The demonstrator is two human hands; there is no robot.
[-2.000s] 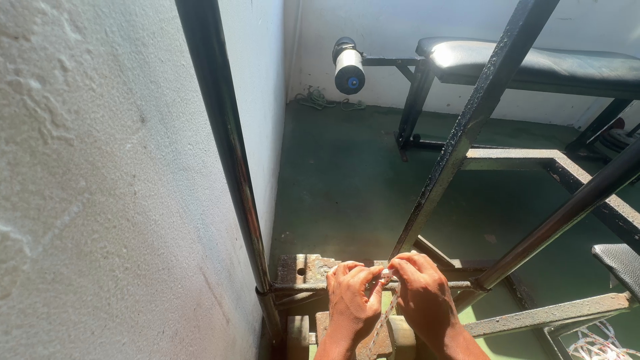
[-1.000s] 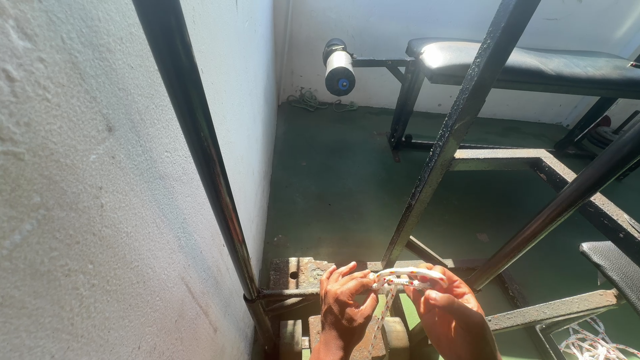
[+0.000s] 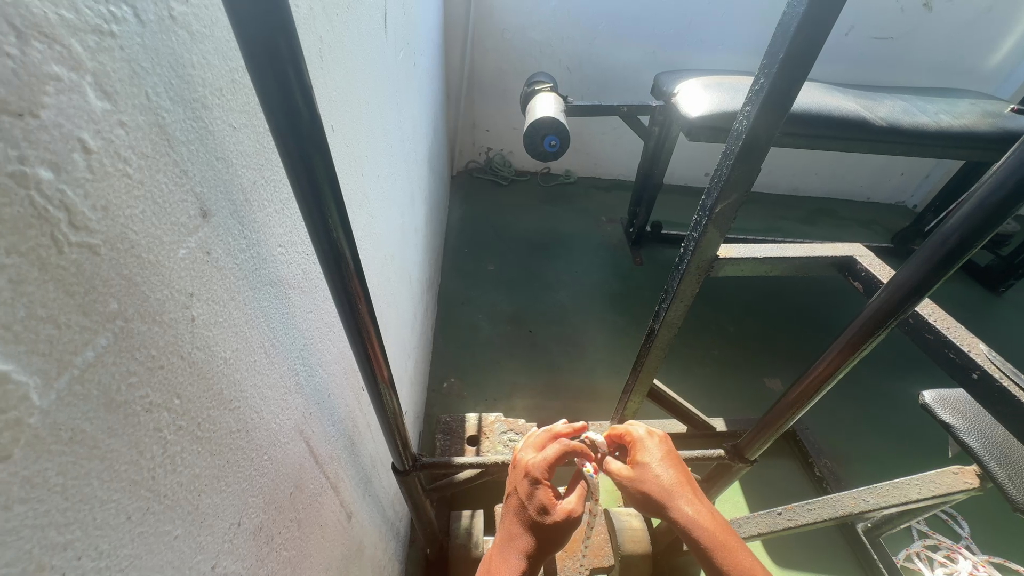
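Note:
Low in the view, my left hand (image 3: 548,488) pinches a white rope with coloured flecks (image 3: 590,476); one length of it hangs down between my hands. My right hand (image 3: 652,472) grips a bent part of the same rope just to the right, close to my left fingers. Both hands are above the horizontal metal bar (image 3: 480,463) of a black frame. Beneath them sit rusty metal blocks (image 3: 460,436) and a round pale roller or disc (image 3: 630,540), partly hidden by the hands and rope. The exact form of the rope between the fingers is hidden.
Black round posts (image 3: 320,208) (image 3: 888,304) and a slanted square post (image 3: 728,184) rise around my hands. A rough white wall (image 3: 200,320) stands at the left. Behind are a padded black bench (image 3: 840,112) and a foam roller (image 3: 546,124). More rope (image 3: 944,548) lies at lower right.
One second ago a white loop of rope stretched between my hands, my right hand farther off; now the hands are closer together and the rope is bunched between the fingers.

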